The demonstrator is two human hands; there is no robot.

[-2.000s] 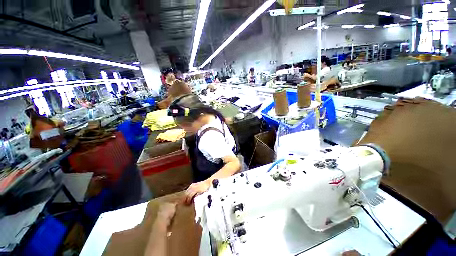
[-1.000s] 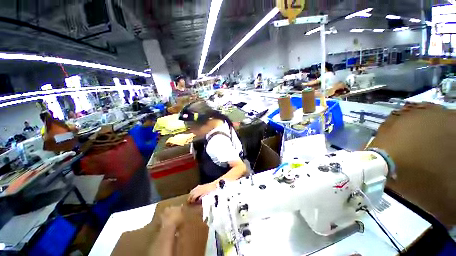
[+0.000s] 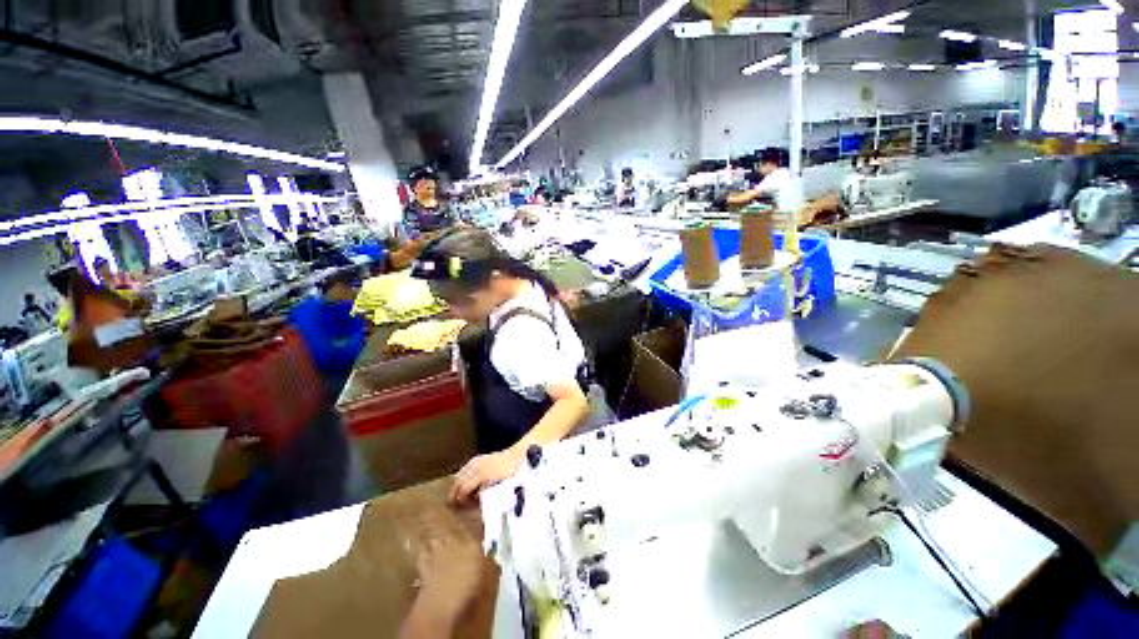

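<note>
A large brown fabric panel (image 3: 331, 587) lies on the white machine table, left of the white sewing machine (image 3: 749, 481). My left hand (image 3: 440, 562) rests on the panel close to the machine's left end. Its fingers are blurred, so their pose is unclear. Only a small part of my right hand (image 3: 874, 630) shows at the bottom edge, in front of the machine; its fingers are cut off. The machine head hides the needle area.
A person (image 3: 531, 343) across the table has a hand on the panel's far edge. Two brown thread cones (image 3: 700, 256) stand by a blue bin (image 3: 814, 268) behind the machine. A red-edged carton (image 3: 406, 406) stands beyond the table. Brown fabric (image 3: 1037, 375) hangs at the right.
The camera view tilted up and then back. My left hand has shifted slightly on the panel and its fingers lie lower. A standing person in the background shows more clearly.
</note>
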